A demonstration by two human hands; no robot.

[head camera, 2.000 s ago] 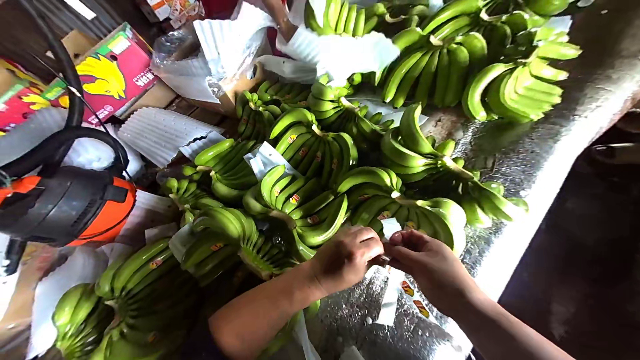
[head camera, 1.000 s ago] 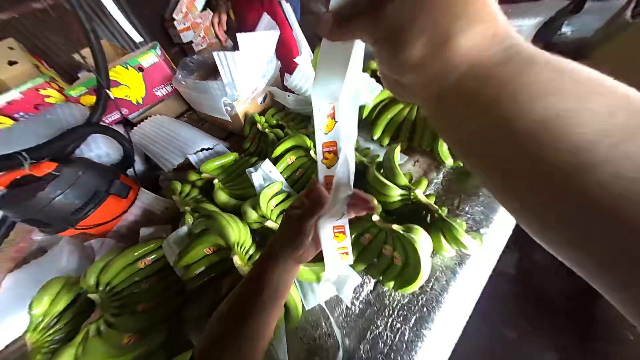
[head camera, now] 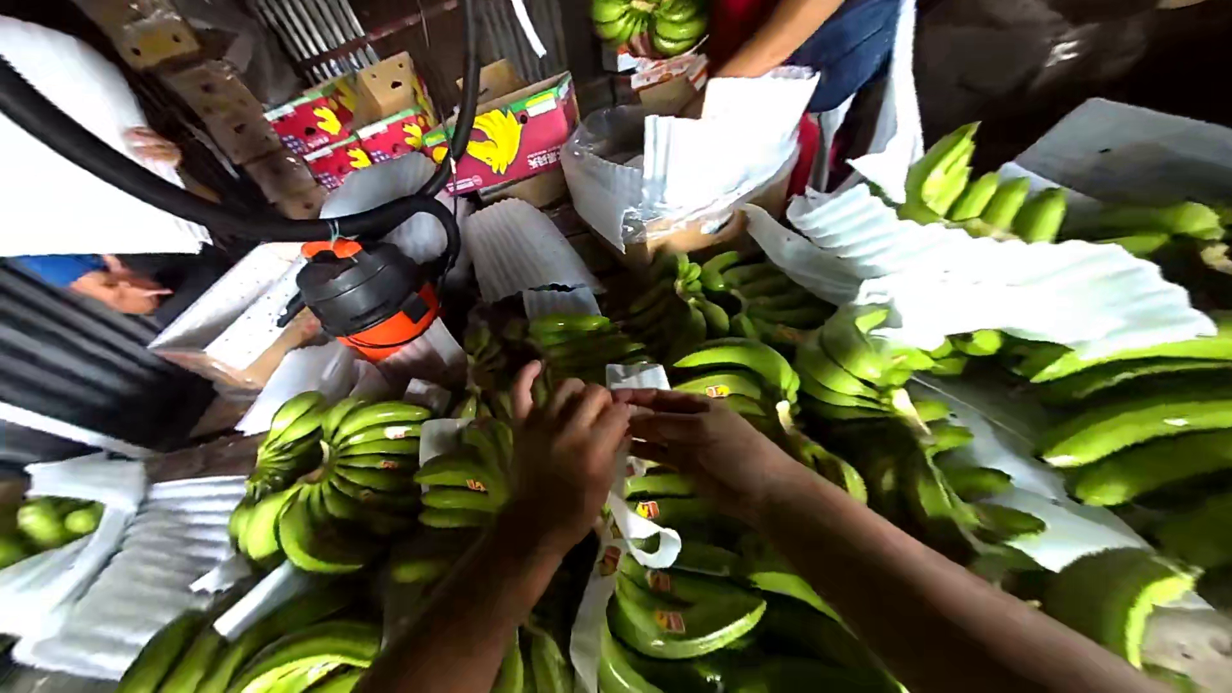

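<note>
My left hand (head camera: 568,452) and my right hand (head camera: 707,443) meet near the middle of the view, over bunches of green bananas. A white strip (head camera: 597,616) of small red and orange stickers hangs below them, its upper end at the fingers. What each finger pinches is partly hidden. Stickers show on bananas (head camera: 683,606) just below my right hand. Another green banana bunch (head camera: 337,472) lies left of my left hand, and a bunch (head camera: 736,371) with a sticker lies beyond my right hand.
Beyond the bananas stand an orange and black vacuum (head camera: 371,298) with a black hose (head camera: 279,226), printed banana cartons (head camera: 510,135) and a lined box (head camera: 674,183). White foam sheets (head camera: 1001,269) cover bananas at right. One person's arm (head camera: 784,34) shows at top, another person's hands at left.
One second ago the sticker strip was stretched upright between my hands, the right one raised high. Now both hands are together and the strip hangs below. The view has turned.
</note>
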